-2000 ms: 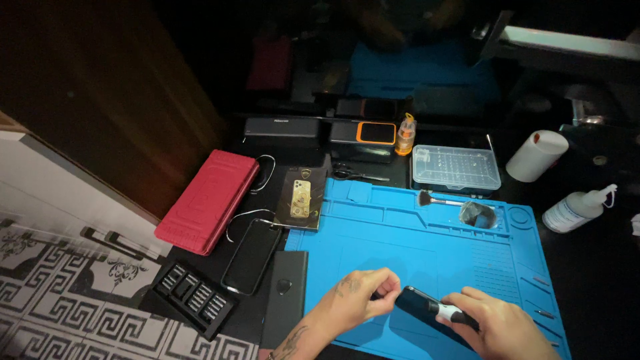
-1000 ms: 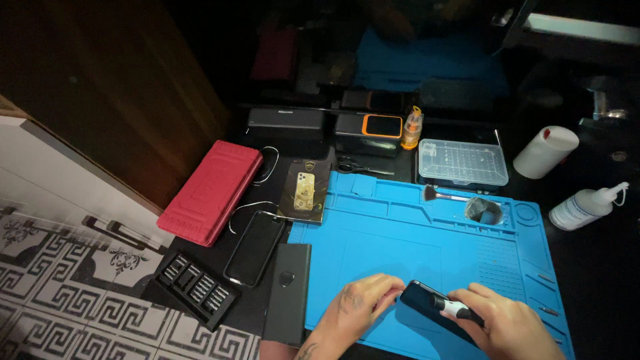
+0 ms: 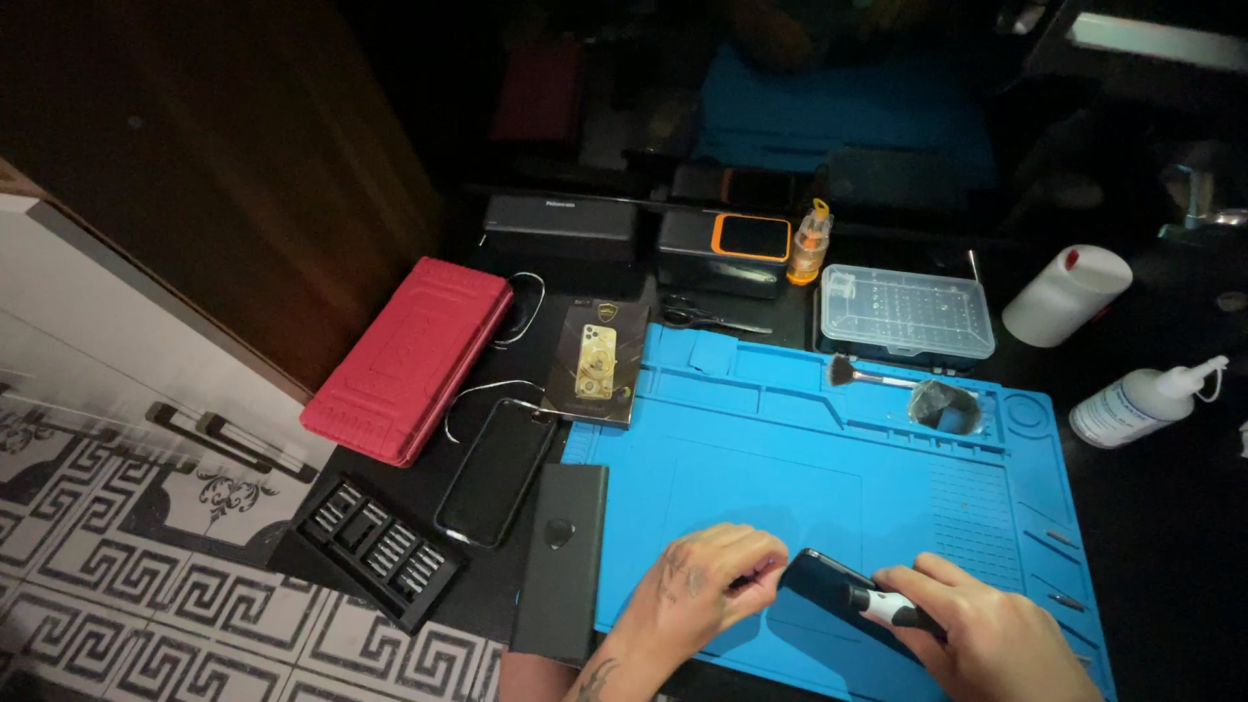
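Note:
A dark smartphone [image 3: 829, 583] is tilted above the lower part of a blue silicone repair mat [image 3: 760, 487]. My right hand [image 3: 985, 624] grips a black-and-white handheld tool [image 3: 889, 608], whose end lies against the phone's face; its exact kind cannot be told. My left hand [image 3: 717, 590] is at the phone's left upper corner with its fingers curled; whether it pinches the phone or something small is hidden. A soft brush [image 3: 853, 372] and a small clear bag [image 3: 944, 407] lie in the mat's upper tray.
Left of the mat are a black flat case [image 3: 561, 565], a bit set [image 3: 375, 551], another phone [image 3: 495, 473], a printed box [image 3: 597, 363] and a red case [image 3: 409, 361]. Behind are scissors [image 3: 717, 317], an orange-capped bottle [image 3: 808, 244] and a clear-lidded organizer [image 3: 907, 310]. White bottles [image 3: 1131, 405] stand right.
The phone in the hands is held lower and nearer the tool's end than two seconds ago, when it lay more beneath my right fingers. Otherwise both hands stay at about the same place.

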